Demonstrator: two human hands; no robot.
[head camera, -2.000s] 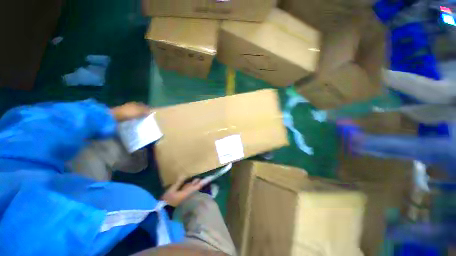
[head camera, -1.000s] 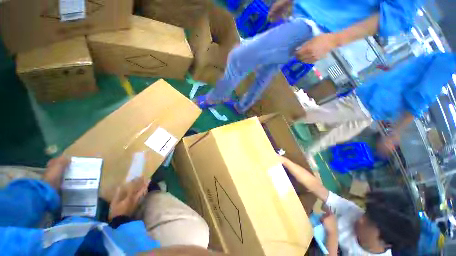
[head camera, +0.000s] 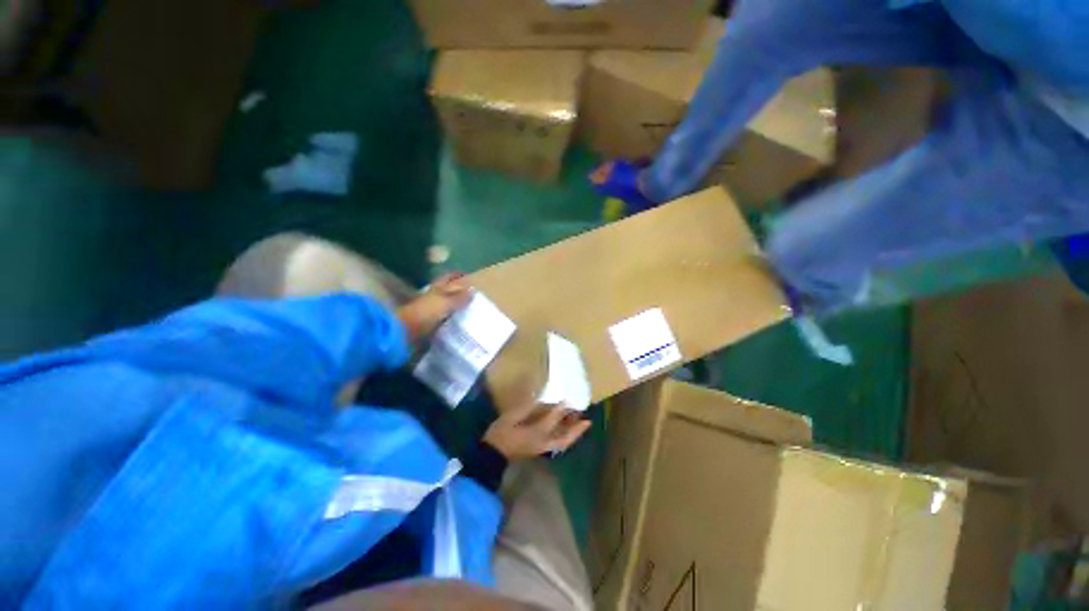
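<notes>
A long brown carton (head camera: 705, 257) lies tilted across the floor in front of me, with a white printed label (head camera: 645, 344) on its top face near the lower edge. My left hand (head camera: 436, 306) grips a label strip (head camera: 466, 346) with grey-black print at the carton's near end. My right hand (head camera: 537, 431) holds a white label (head camera: 564, 372) by its lower edge, over the near end of the carton. The label's face is too blurred to read. Whether it touches the carton, I cannot tell.
Taped cartons (head camera: 508, 102) stand beyond the carton. A larger carton (head camera: 860, 537) stands at lower right. A person's legs in blue jeans (head camera: 728, 90) are close at upper right. Scraps of pale backing paper (head camera: 317, 165) lie on the green floor.
The view has swung, so the carton appears further right. The person in jeans has come close to the carton's far end. My hands still hold the strip and the label; the crouching person is out of view.
</notes>
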